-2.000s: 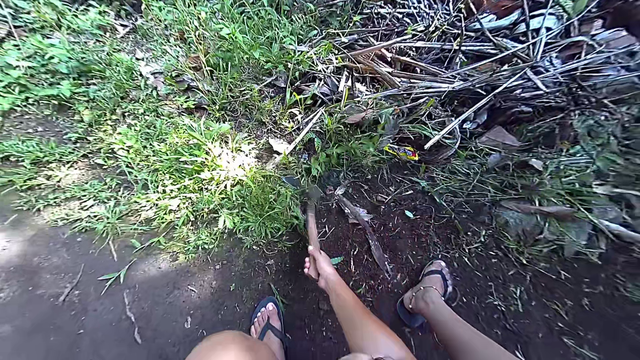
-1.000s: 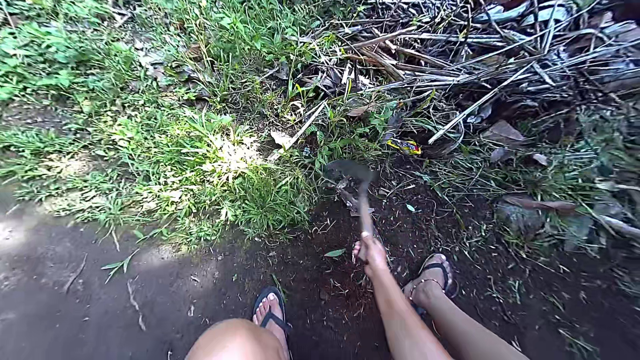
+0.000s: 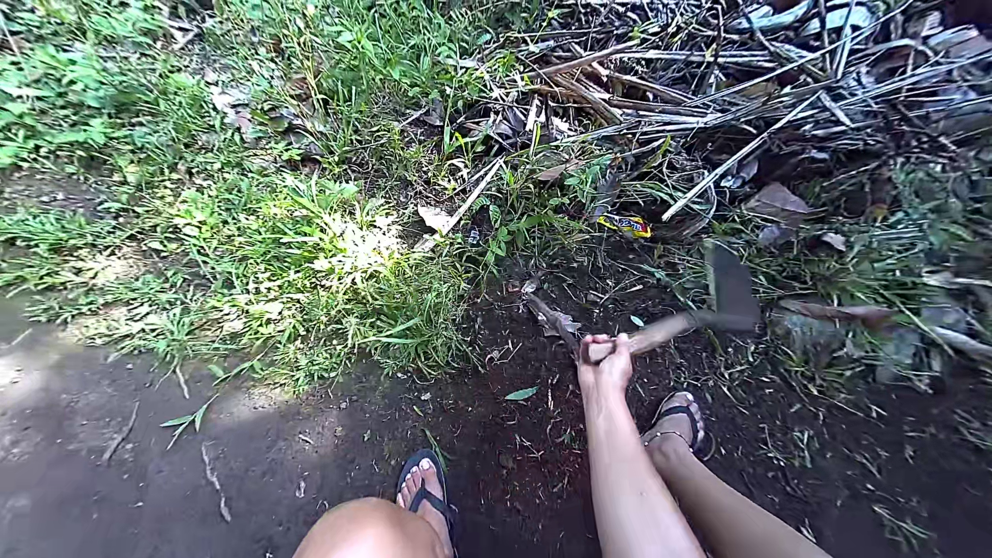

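Observation:
My right hand (image 3: 606, 364) is closed around the wooden handle of a small hand hoe (image 3: 663, 332). The hoe points to the right, and its dark, flat metal blade (image 3: 732, 291) is blurred over the soil beside the grass at the right. Under and just left of the hand lies a curled dry leaf (image 3: 554, 318) on dark soil. Left of the hand grows a clump of green grass (image 3: 418, 333). My left hand does not show.
A heap of dry stalks (image 3: 682, 101) lies at the upper right, with a yellow wrapper (image 3: 625, 225) at its lower edge. My feet in flip-flops (image 3: 426, 488) stand on bare soil (image 3: 256, 465). A fallen brown leaf (image 3: 779, 200) lies near the heap.
My right hand has moved to the right with the hoe. The blade, near the grass clump's edge two seconds ago, has swung over to the right side.

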